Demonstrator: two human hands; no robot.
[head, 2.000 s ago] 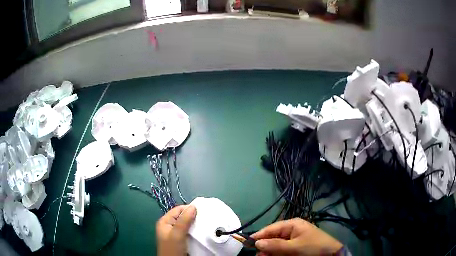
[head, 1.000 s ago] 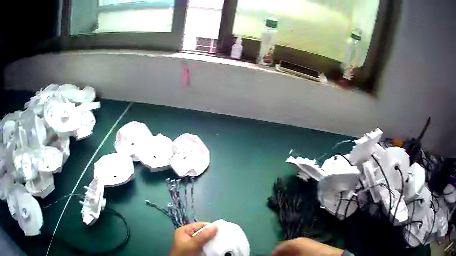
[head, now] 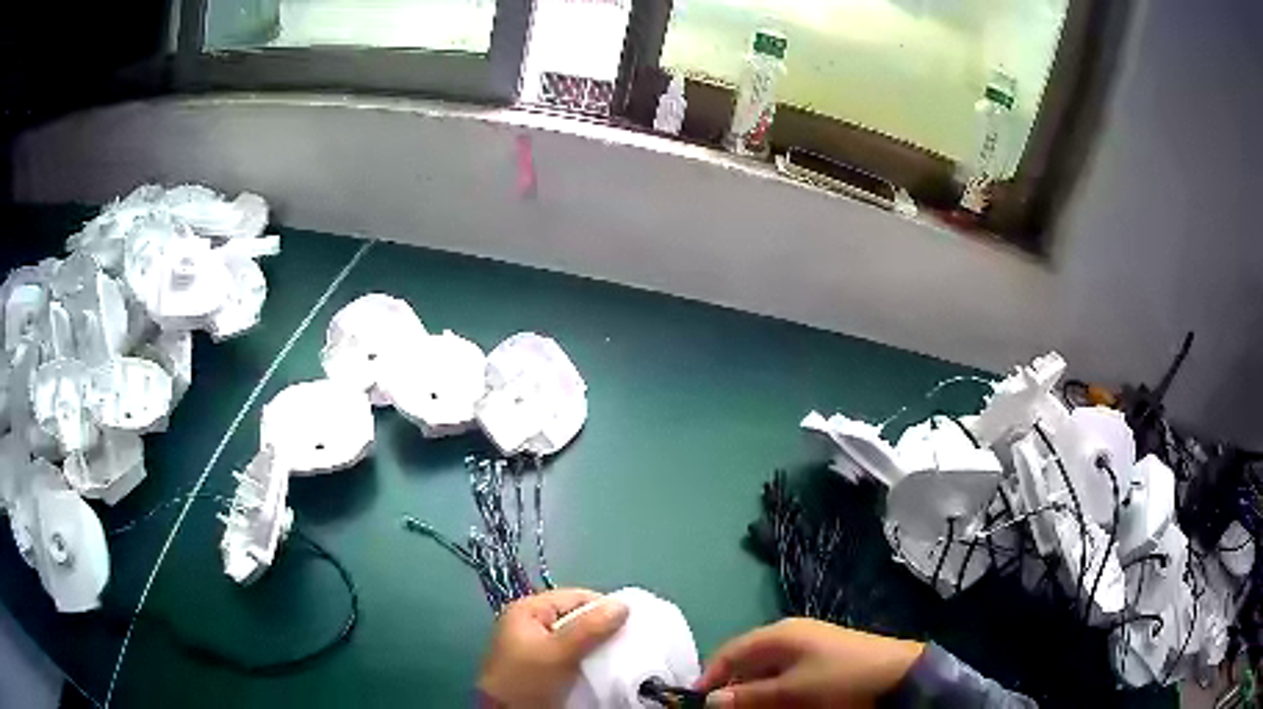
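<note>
A white rounded housing (head: 634,645) is near the bottom edge, tilted. My left hand (head: 543,643) grips its left edge, with the thumb on top. My right hand (head: 796,662) is at its right side, fingers closed on a small dark item (head: 679,694) at the central hole. I cannot tell if this is the pliers' jaws or the black cable. The housing's lower part and part of my left hand are cut off by the picture's edge.
Several white housings (head: 533,395) lie beyond my hands, with thin lead wires (head: 502,533) nearer. A white pile (head: 180,277) stands far left. Black cables (head: 803,554) and cabled housings (head: 942,506) are right. One ribbed housing (head: 252,519) stands left. Bottles (head: 756,94) stand on the sill.
The view has tipped up, then slightly back down. The right hand, cut off low one second ago, is back at the housing's hole. The left hand still holds the housing.
</note>
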